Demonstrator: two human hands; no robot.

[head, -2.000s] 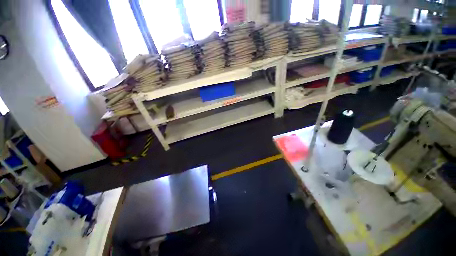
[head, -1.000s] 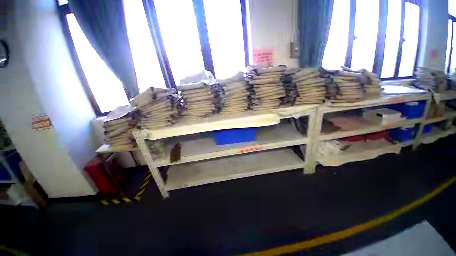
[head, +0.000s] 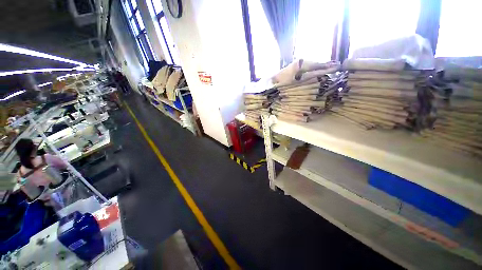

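Observation:
Neither of my hands is in the picture. Stacks of beige panels (head: 378, 97) stand side by side on the top shelf of a white storage rack (head: 338, 138), below the windows at the right. Dark bits show between the stacks. A pale translucent sheet lies over the top of one stack. The rack's lower shelves hold a blue bin (head: 417, 195) and a small brown item (head: 297, 156).
A dark aisle with a yellow line (head: 177, 182) runs into the distance. A sewing machine with a blue motor (head: 80, 235) stands at lower left, with a person (head: 45, 174) behind it. A red box (head: 240, 136) stands by the white pillar (head: 203, 68).
The view has come closer to the rack and turned left along the aisle. The stacks now show larger at the right, and the machine rows and a person have come into view.

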